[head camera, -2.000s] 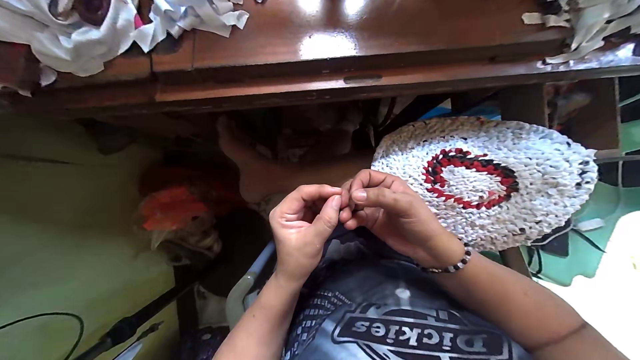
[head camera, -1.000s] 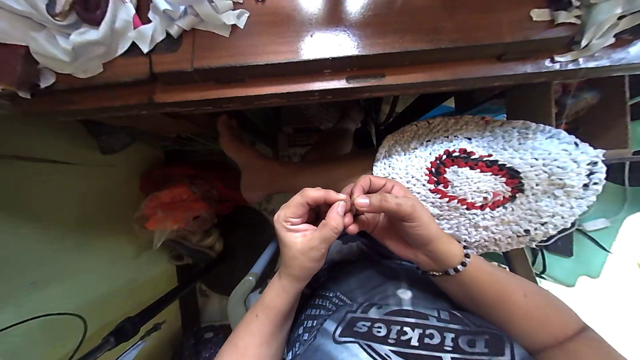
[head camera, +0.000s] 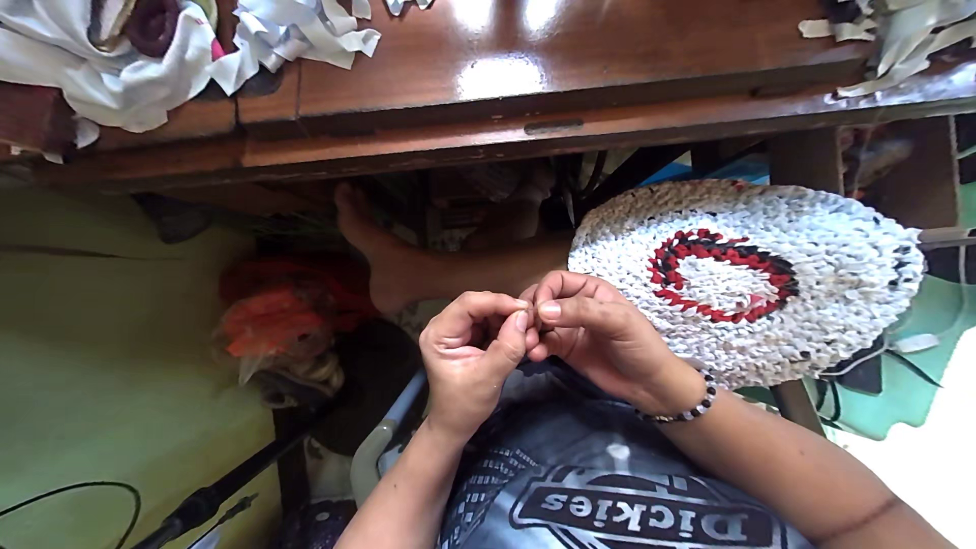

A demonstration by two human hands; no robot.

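Note:
My left hand (head camera: pixel 469 358) and my right hand (head camera: pixel 602 335) meet fingertip to fingertip above my lap. Thumb and index finger of each are pinched together around something too small to make out. A beaded bracelet (head camera: pixel 690 408) circles my right wrist. Beyond that hand lies an oval rag rug (head camera: pixel 831 282) of white fabric loops, with a red and black ring around its white middle. Its near left edge is partly behind my right hand.
A glossy wooden table (head camera: pixel 396 91) spans the top, with white fabric strips (head camera: pixel 122 84) at its left and more strips (head camera: pixel 915 46) at its right. Below it show a bare leg and foot (head camera: pixel 427 267), an orange plastic bag (head camera: pixel 274 320) and a black pole (head camera: pixel 221 488).

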